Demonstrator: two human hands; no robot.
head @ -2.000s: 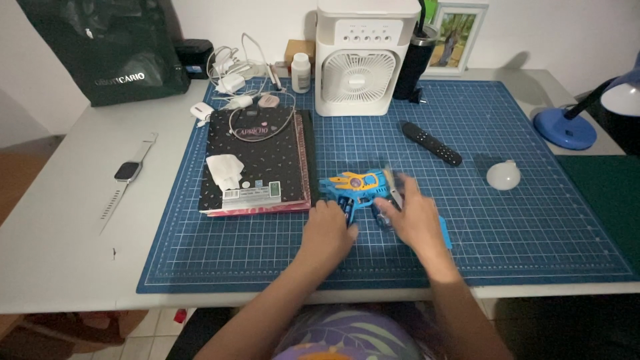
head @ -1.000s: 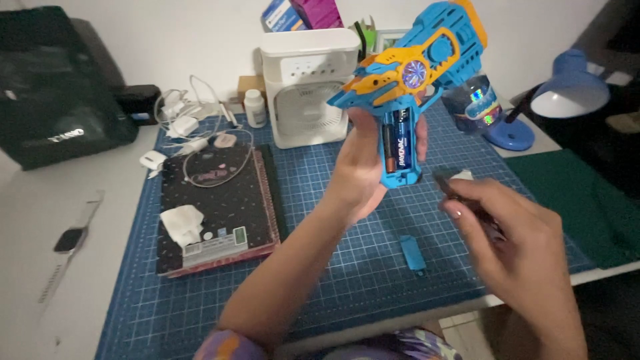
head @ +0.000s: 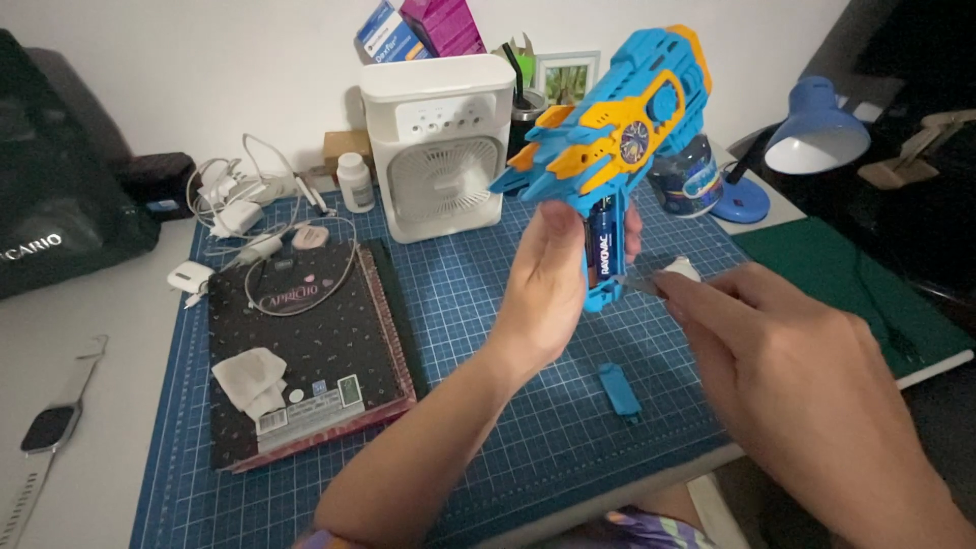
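Note:
My left hand (head: 545, 282) grips the handle of a blue and orange toy gun (head: 610, 130), raised above the mat with its handle downward. The handle's battery compartment stands uncovered, and batteries (head: 602, 240) show inside it. In my right hand (head: 770, 343), between thumb and fingers, is a thin metal tool (head: 639, 284) whose tip meets the lower end of the compartment; its kind is not clear. A small blue plastic cover (head: 619, 391) lies on the blue grid cutting mat (head: 488, 457) below the toy.
A black notebook (head: 305, 343) with a crumpled white tissue (head: 252, 377) lies left. Behind stand a white fan (head: 442, 152), a white bottle (head: 355, 183) and tangled white cables (head: 252, 198). A blue lamp (head: 816, 130) stands right, a smartwatch (head: 52, 428) lies far left.
Two seconds ago the toy gun was low over the mat; now my left hand holds it up. Since one second ago, my right hand has brought the thin tool to the battery compartment.

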